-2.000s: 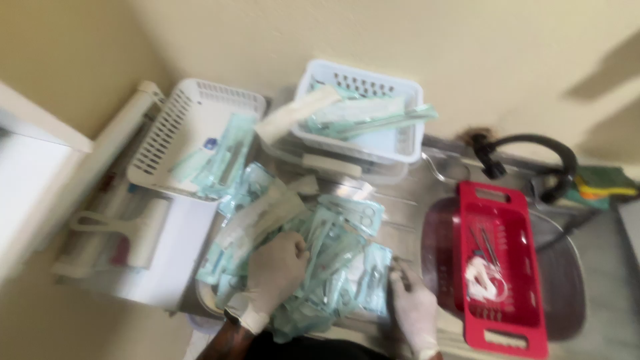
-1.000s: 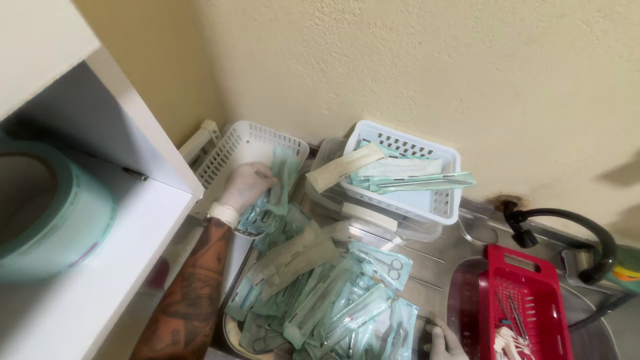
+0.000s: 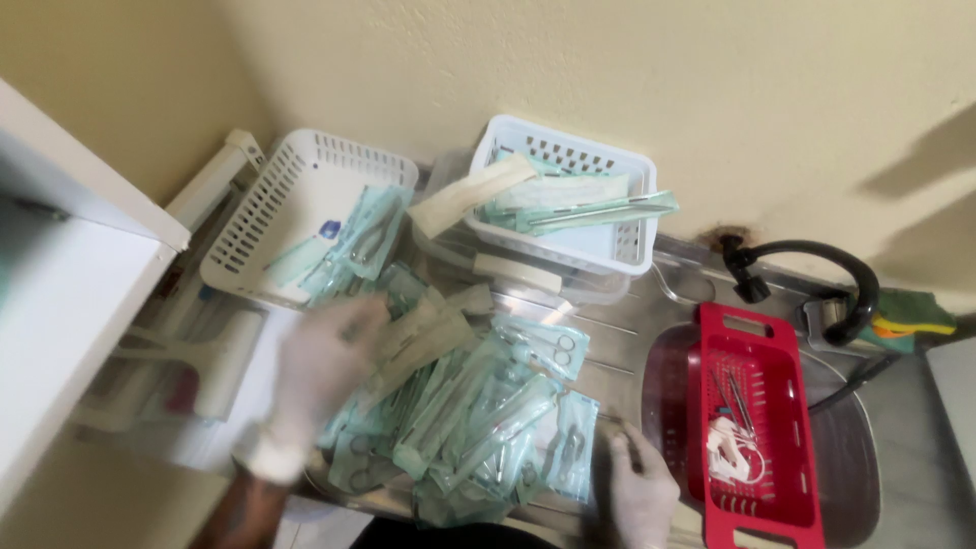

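Observation:
A heap of sealed sterilization pouches [image 3: 488,412], several with scissors or other metal instruments inside, lies at the middle near my body. My left hand [image 3: 328,366], gloved and blurred, is over the heap's left edge, just below the white perforated basket [image 3: 221,229]; whether its fingers hold anything is unclear. Inside that basket are a few pouches [image 3: 374,232] and a small blue item [image 3: 329,229]. My right hand [image 3: 643,484], also gloved, is low at the heap's right side, near a pouch; its grip cannot be made out. A light-blue basket [image 3: 640,175] holds more pouches behind the heap.
A red perforated basket [image 3: 797,427] with metal instruments and a white cord lies across the sink basin [image 3: 846,457]. Behind it are a black faucet [image 3: 835,255] and sponges [image 3: 911,313]. A white shelf unit [image 3: 84,290] juts in at left. A clear container [image 3: 602,288] sits beneath the light-blue basket.
My left hand was inside the white basket a second ago and has come back toward me, to the heap's left edge. The right hand remains near the heap's right side. The view has shifted.

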